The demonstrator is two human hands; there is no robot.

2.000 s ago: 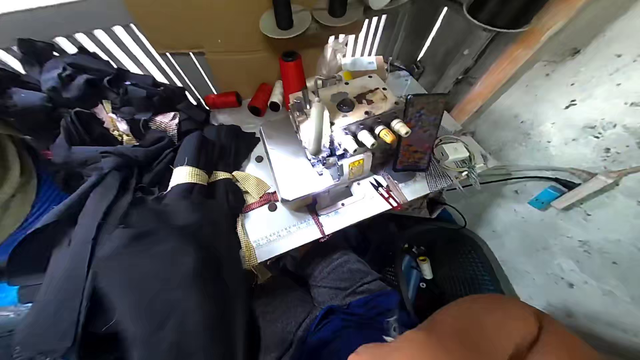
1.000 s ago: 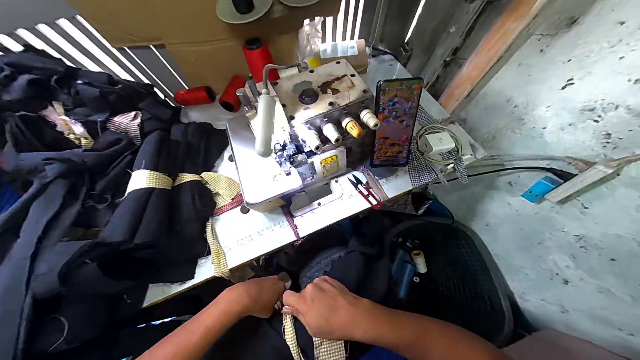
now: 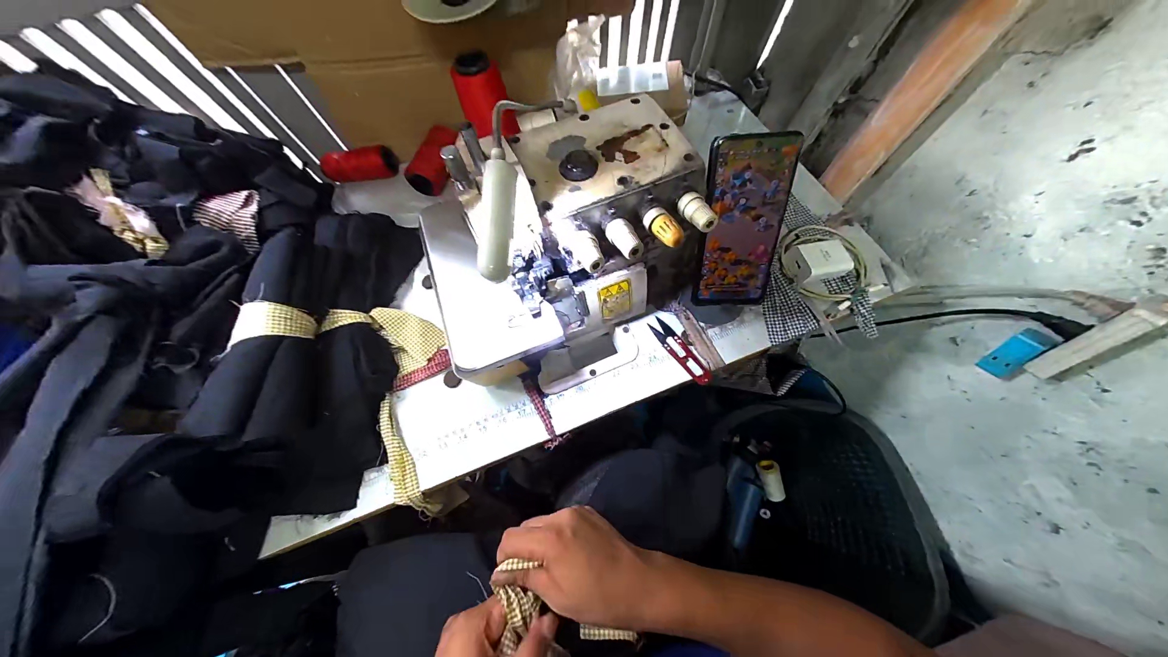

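At the bottom centre, my left hand [image 3: 484, 632] and my right hand [image 3: 584, 570] are close together over dark fabric on the lap. Both pinch a bunched strip of yellow-and-white checked cloth [image 3: 517, 607]. Dark cloth [image 3: 415, 589] lies just left of them. Above, on the table, stands an overlock sewing machine [image 3: 602, 164] with its lamp arm over the needle area. Red-handled thread snips [image 3: 680, 351] lie in front of it. Rolled black fabric bundles [image 3: 292, 383], bound with a yellow checked strip [image 3: 272, 324], rest on the table to the left.
A phone [image 3: 748, 219] stands upright at the machine's right, beside a white charger [image 3: 821, 262] with coiled cable. Red thread cones [image 3: 479, 96] stand and lie behind the machine. A dark plastic basket [image 3: 899, 484] holding a small spool [image 3: 771, 481] sits below the table's right end. Dark fabric heaps fill the left.
Two seconds ago neither hand was seen at the checked cloth; one second ago both were on it. The strip, earlier hanging in two lengths below the hands, is now bunched between the fingers.
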